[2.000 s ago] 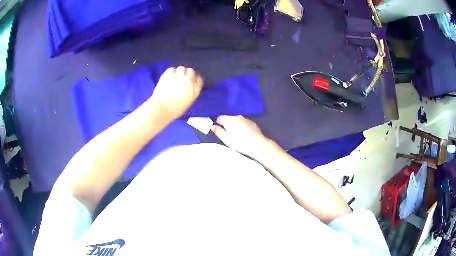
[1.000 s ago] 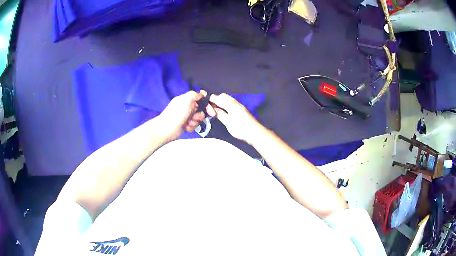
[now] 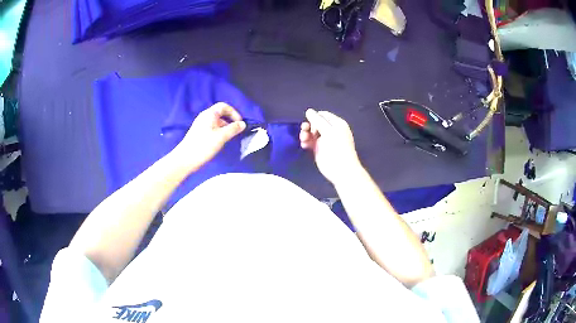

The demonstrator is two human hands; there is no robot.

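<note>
Royal-blue fabric (image 3: pixel 136 126) lies on the dark padded table, flat at the left and rumpled towards the middle. My left hand (image 3: pixel 211 129) pinches one end of a narrow dark strip (image 3: pixel 284 123) at its fingertips. My right hand (image 3: pixel 328 135) pinches the other end, so the strip is stretched between both hands over the blue fabric. A small white piece (image 3: pixel 254 143) hangs just below the strip, beside my left fingertips. Whether it is attached cannot be told.
A black iron (image 3: pixel 422 125) with a red patch lies at the right, its tan cord (image 3: pixel 495 82) behind it. A stack of blue panels (image 3: pixel 145 16) is at the far left. A dark flat strip (image 3: pixel 294 47) and a beige piece (image 3: pixel 388 17) lie at the far side.
My hands were close together around the dark strip and have moved apart, the right hand going right and the left hand left. The strip is now drawn out between them.
</note>
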